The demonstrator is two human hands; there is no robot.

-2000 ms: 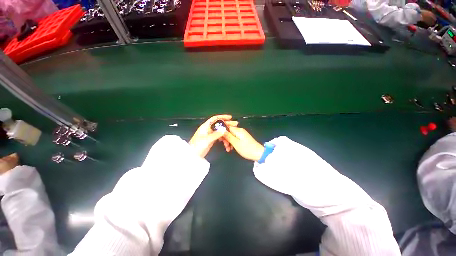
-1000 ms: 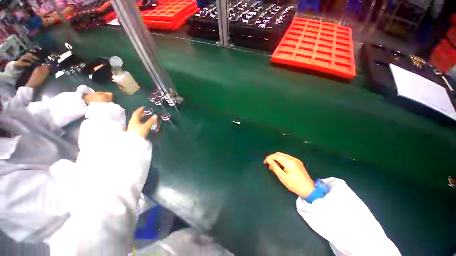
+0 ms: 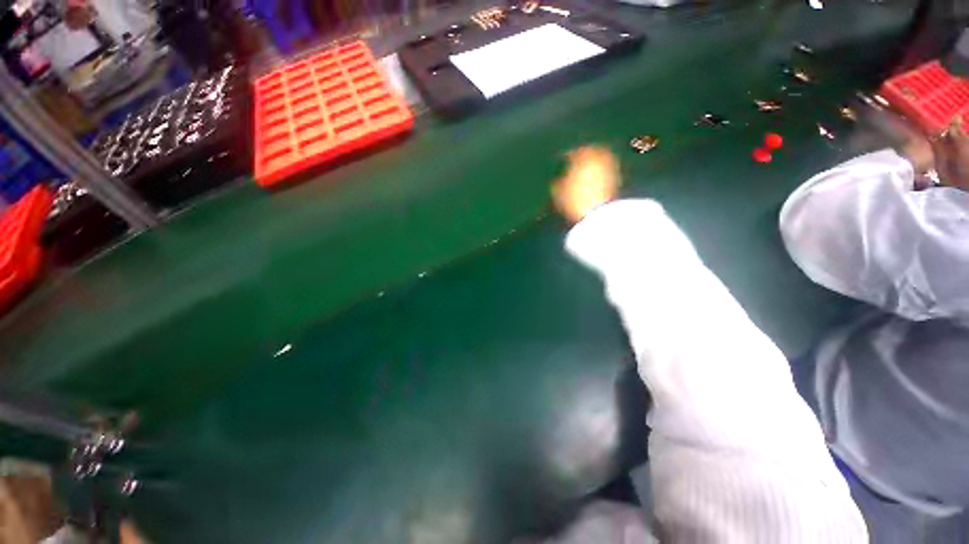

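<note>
My right hand (image 3: 587,183) is blurred over the green surface (image 3: 351,425), right of centre, at the end of a white sleeve. Its fingers cannot be made out, nor whether it holds anything. A small dark and gold part (image 3: 644,143) lies just to its right, apart from it. Several similar parts lie farther right. Shiny silver units (image 3: 96,452) sit at the lower left by the metal post. No hand clearly mine shows at the left; a skin-coloured tip at the bottom left edge cannot be assigned.
Two red dots (image 3: 767,148) lie near a neighbour's white sleeve (image 3: 861,228) at right. At the back stand an orange-red tray (image 3: 329,112), a black tray with a white sheet (image 3: 526,60) and a dark tray of silver pieces (image 3: 170,122). A white sliver (image 3: 283,350) lies on the surface.
The view has swung right. My right hand has moved out towards the loose dark and gold parts. My left hand, earlier at the silver units, no longer shows clearly.
</note>
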